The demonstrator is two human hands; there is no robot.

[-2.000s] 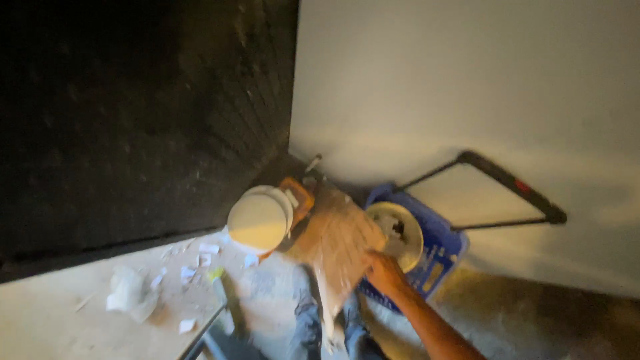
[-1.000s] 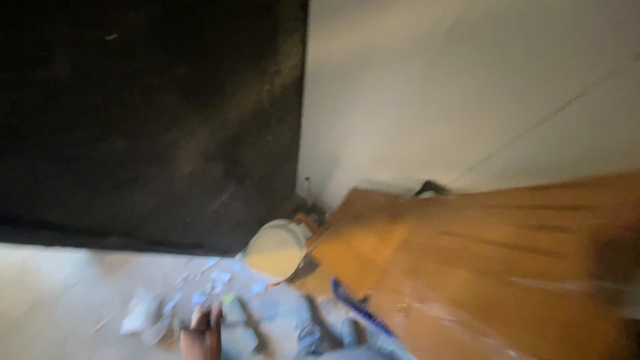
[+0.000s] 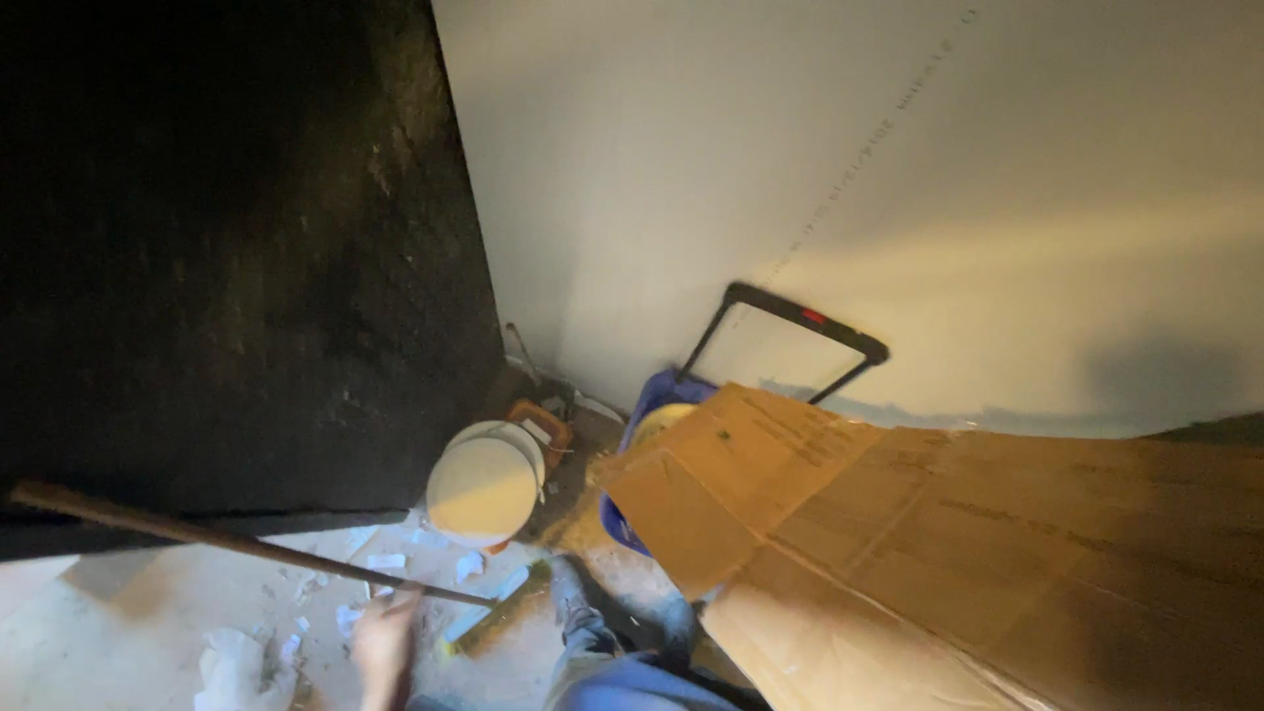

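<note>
My left hand [image 3: 385, 637], at the lower left, is closed around the wooden handle of a broom [image 3: 267, 549]. The handle slants from the far left down to the broom's head, whose bristles [image 3: 504, 610] rest on the floor beside my shoe. A large flattened cardboard box [image 3: 889, 533] spans the lower right and partly covers a blue crate [image 3: 620, 523] with a round yellowish container [image 3: 660, 423] in it. No part of my right hand shows; whether the cardboard hides it, I cannot tell.
A white-lidded bucket [image 3: 484, 492] stands in the corner near an orange container [image 3: 543, 430]. The crate's black pull handle [image 3: 810, 316] rises before the pale wall [image 3: 632, 197]. A dark panel [image 3: 227, 257] stands left. Paper scraps and a crumpled white bag [image 3: 237, 671] lie on the floor.
The right hand, seen two seconds ago by the crate with a smaller-looking brown sheet, is out of view. The large cardboard now covers part of the crate. The broom handle has come into the left hand.
</note>
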